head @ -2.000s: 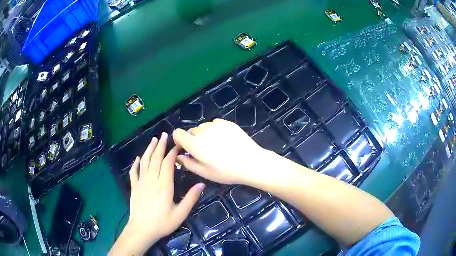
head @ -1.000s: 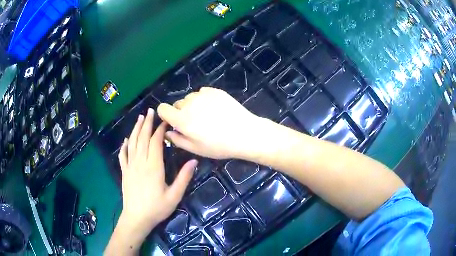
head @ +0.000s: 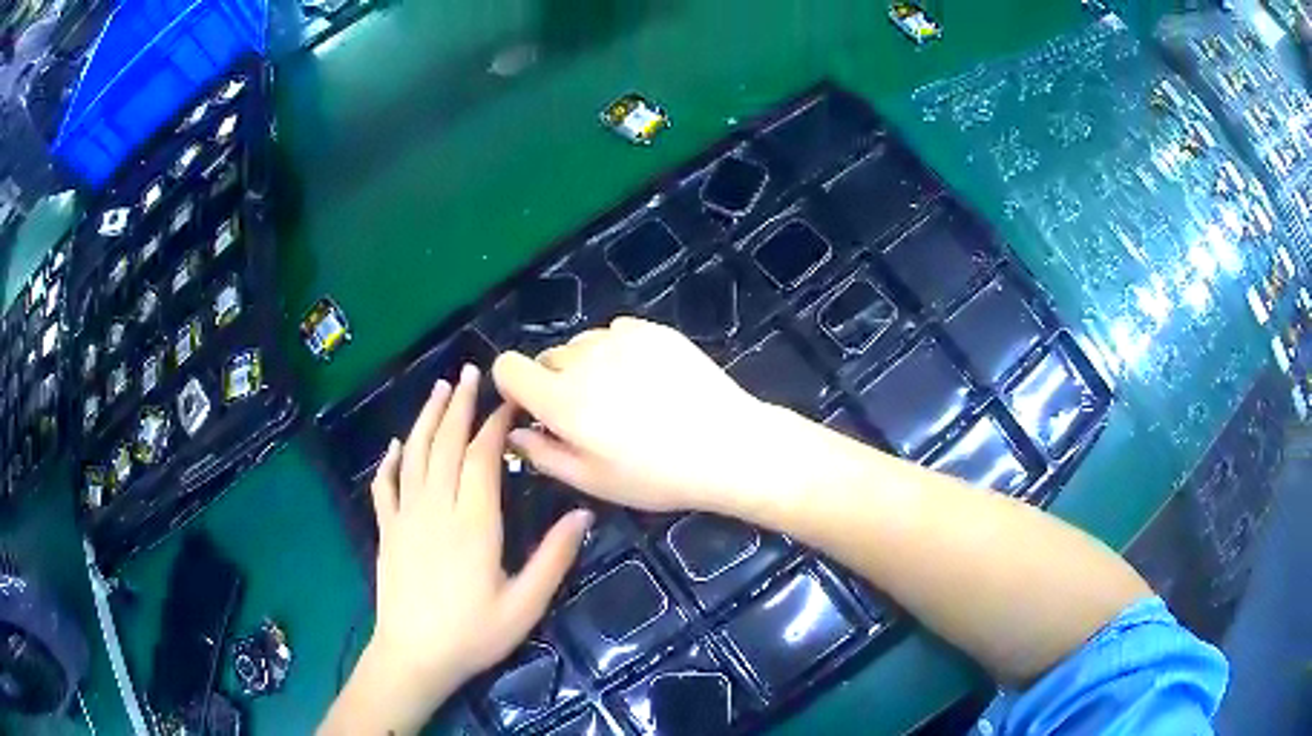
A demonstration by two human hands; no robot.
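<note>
My left hand [head: 458,539] lies flat with fingers spread over the left part of the near black blister tray [head: 921,374]. My right hand [head: 633,417] is beside it, fingers bent, its fingertips close to my left fingers. A tiny silver-yellow bit of a part [head: 515,462] shows between the hands; the rest of it is hidden, and how it is held cannot be told. Dark square pieces [head: 793,253] lie in several pockets of the tray. Watch bodies with white and yellow insides lie on the green mat behind the tray, one at its left [head: 325,329] and one at the middle [head: 636,118].
The left blister tray [head: 180,482] holds rows of watch bodies. A blue bin [head: 158,72] is at the top left. A black rectangle [head: 196,618] and small round parts [head: 262,657] lie at lower left. Clear plastic trays [head: 1065,187] are at the right.
The camera view has shifted down and back up. The hands stay at the same part of the tray in nearly the same pose. The watch body at left behind the tray lies turned differently than two seconds ago.
</note>
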